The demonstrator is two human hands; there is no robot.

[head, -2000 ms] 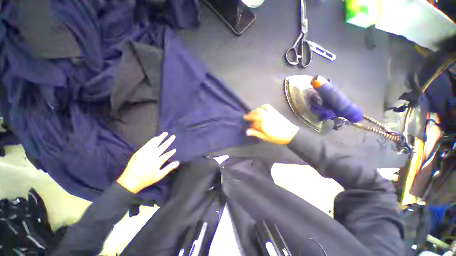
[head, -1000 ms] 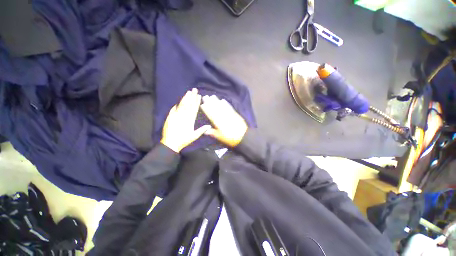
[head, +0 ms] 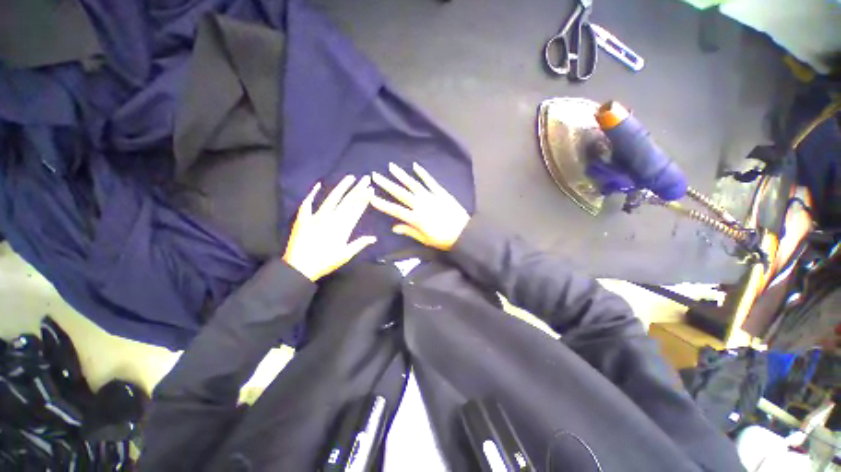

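Note:
A navy garment panel (head: 369, 120) lies on the dark table in front of me, joined to a heap of navy cloth (head: 92, 212) at left. A dark grey fabric section (head: 226, 138) lies folded between them. My left hand (head: 330, 226) and my right hand (head: 420, 207) rest flat on the navy panel near the table's front edge, fingers spread and fingertips close together. Neither grips anything; the cloth under the palms is hidden. The iron (head: 574, 152), its handle wrapped in blue-purple cloth, stands to the right of the panel.
Shears (head: 572, 55) and a slim white-and-blue cutter (head: 618, 48) lie beyond the iron. The iron's ribbed hose (head: 705, 217) runs right. Dark bundled pieces (head: 55, 396) are at lower left. A brown box-like object (head: 678, 346) is below the table's right front edge.
My right hand has let go of the panel's right edge and moved left beside my left hand. The view has shifted, and the phone is now out of the picture.

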